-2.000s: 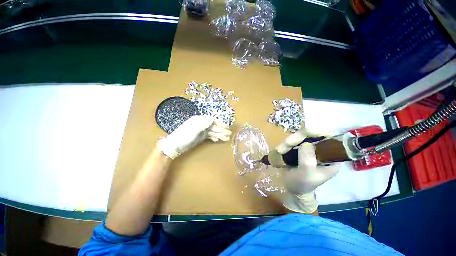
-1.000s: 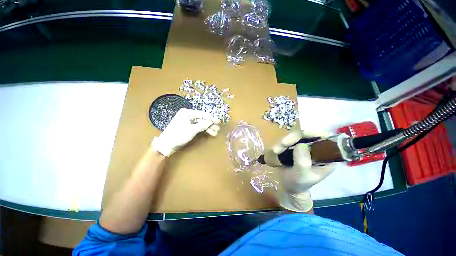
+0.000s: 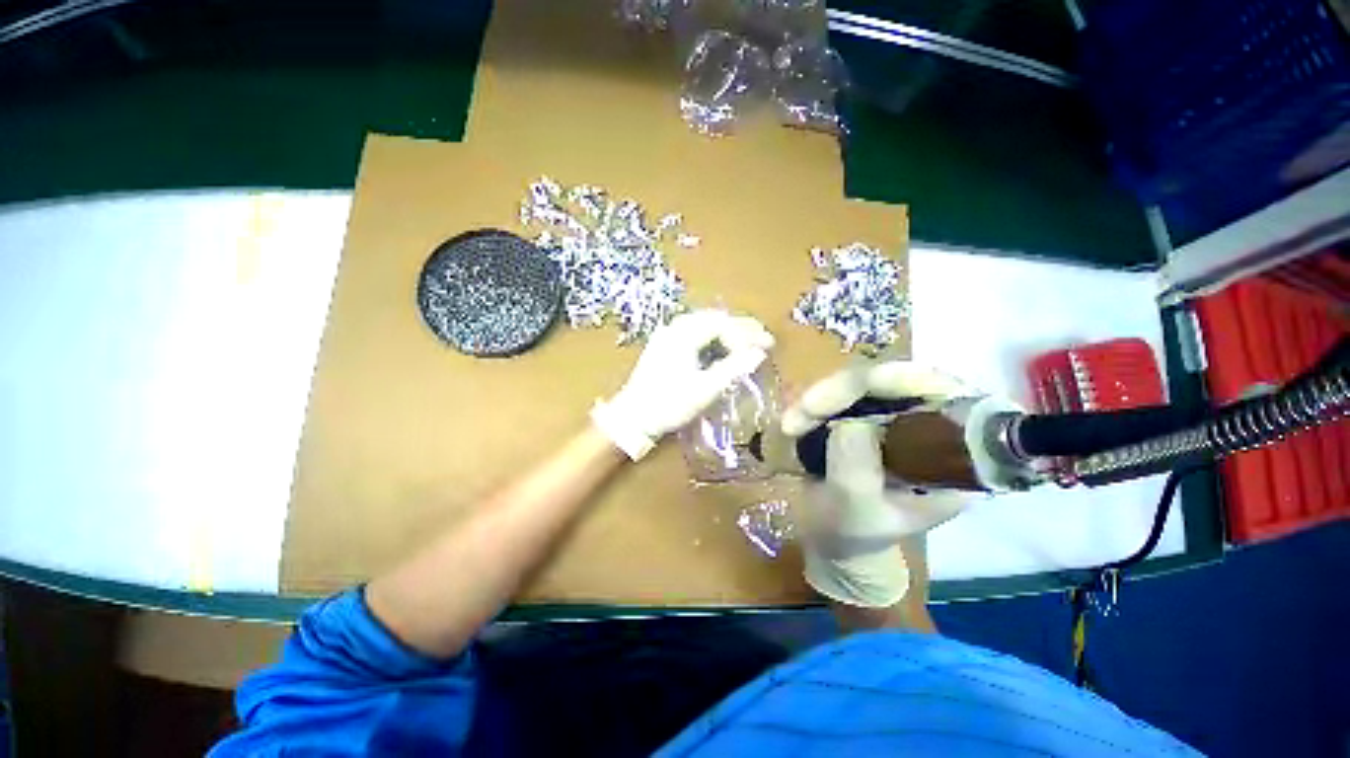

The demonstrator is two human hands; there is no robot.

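Observation:
My right hand [image 3: 874, 474], in a white glove, is closed around the electric screwdriver [image 3: 936, 447], which lies nearly level with its dark tip pointing left. My left hand [image 3: 684, 373], also gloved, is over the upper part of a clear plastic piece [image 3: 726, 437]; a small dark spot shows at its fingers, and I cannot tell whether it holds anything. The screwdriver tip is beside the plastic piece. A smaller clear piece [image 3: 766, 524] lies below. A black round dish [image 3: 490, 293] of tiny screws sits left of a pile of small metal fittings [image 3: 610, 267].
A second pile of metal fittings [image 3: 856, 299] lies at the right of the cardboard mat [image 3: 444, 459]. More clear pieces [image 3: 723, 82] lie at its far end. A red ribbed tray [image 3: 1099, 376], larger red trays [image 3: 1281, 444] and a blue crate [image 3: 1244, 111] are at right.
My left hand has moved right from beside the screw dish to the clear plastic piece. My right hand still holds the screwdriver near it. The view has shifted, with the far end less visible.

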